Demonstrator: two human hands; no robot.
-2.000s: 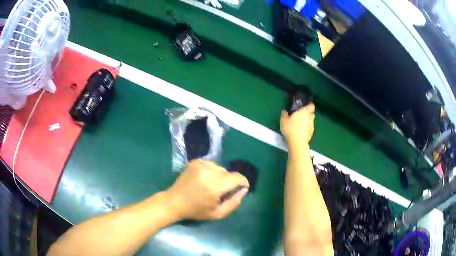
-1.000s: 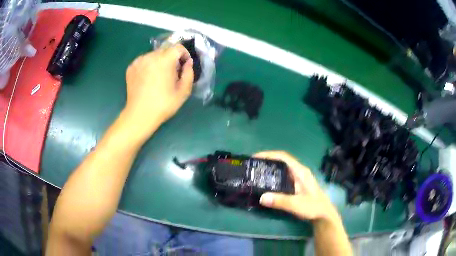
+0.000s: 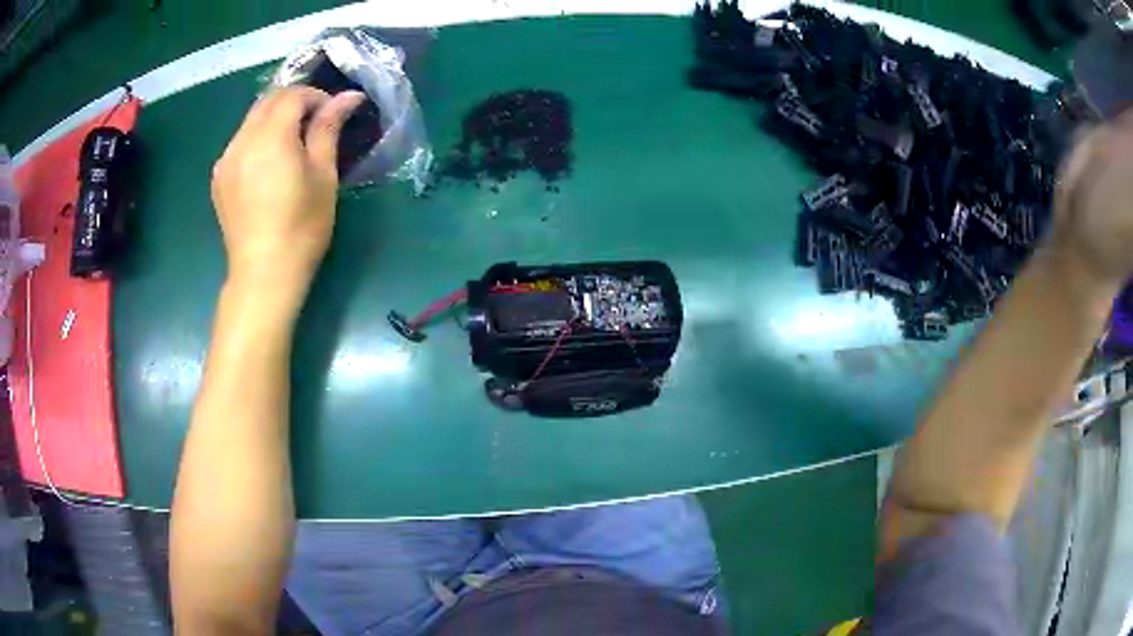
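Observation:
A black camcorder body (image 3: 578,329) lies on the green bench in front of me, its open side up, showing a silvery circuit board. Red wires cross it, and a lead with a small black connector (image 3: 406,327) sticks out left. A black strap lies along its near side. My left hand (image 3: 280,162) is over the clear bag (image 3: 398,106) of black screws, fingers curled; their grip is hidden. My right hand (image 3: 1103,199) is blurred and cut off by the right edge, just below a thick grey cylinder (image 3: 1110,68), perhaps the screwdriver; contact is unclear.
Loose black screws (image 3: 522,131) lie right of the bag. A large heap of black parts (image 3: 895,162) covers the back right. A finished-looking black unit (image 3: 100,205) lies by the red mat (image 3: 62,373) at left. A white cable runs over the mat.
The camcorder body came from the bench's far side to the near middle in my right hand, which has now let go and moved far right. My left hand moved to the bag. The view shifted.

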